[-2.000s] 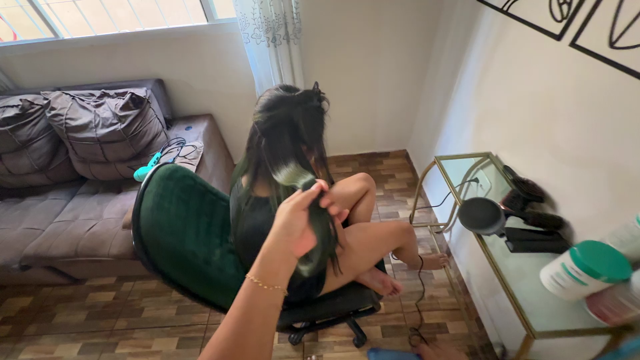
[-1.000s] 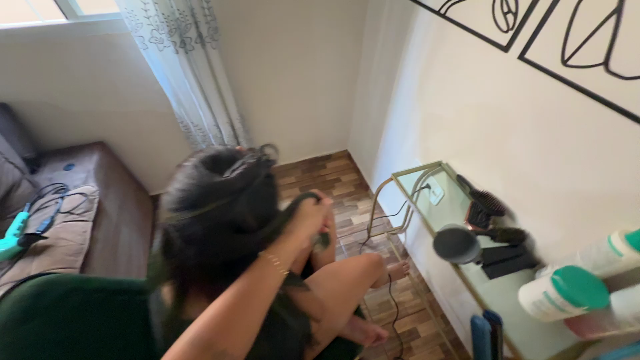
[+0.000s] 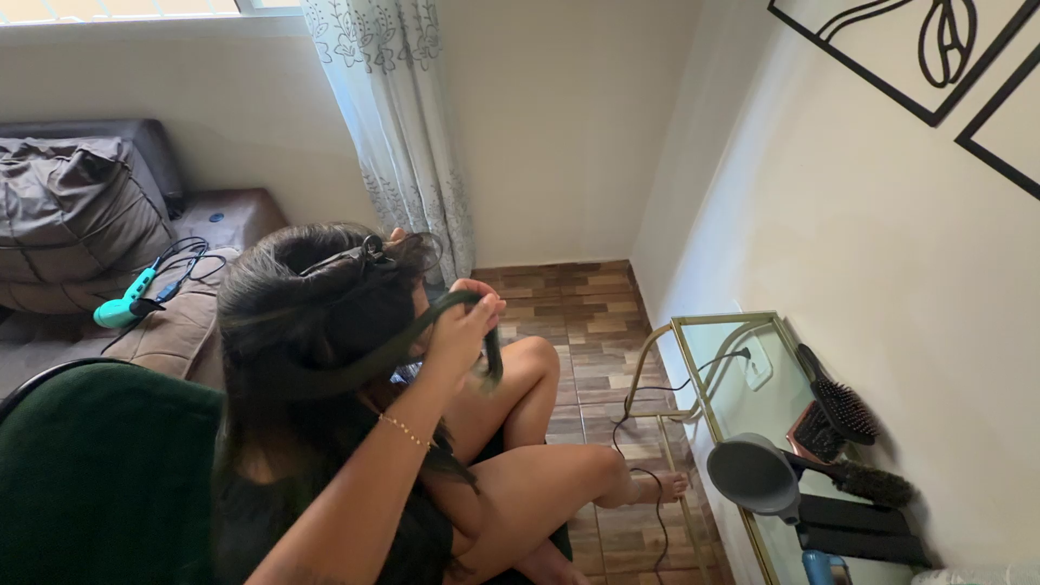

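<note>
My left hand (image 3: 463,333), with a beaded bracelet at the wrist, grips a long lock of dark, greenish hair (image 3: 398,345) beside a seated person's face. The lock bends over the fingers and its end hangs down. A black clip (image 3: 370,252) holds other hair on top of the person's head (image 3: 325,309). I cannot see my right hand plainly; whether any fingertips behind the lock belong to it is unclear. At the bottom right, part of a blue tool (image 3: 825,569) shows at the table.
A gold-framed glass table (image 3: 723,313) bears a paddle brush (image 3: 845,406), a round brush (image 3: 873,483), a grey bowl (image 3: 751,475) and a black case. A plugged-in cord hangs to the floor. A turquoise hair dryer (image 3: 126,309) lies on the sofa. The person sits in a green chair (image 3: 106,471).
My left hand still holds hair, now up beside the person's face. A hand near a blue tool at the bottom two seconds ago is out of view. The view has shifted closer to the person's head.
</note>
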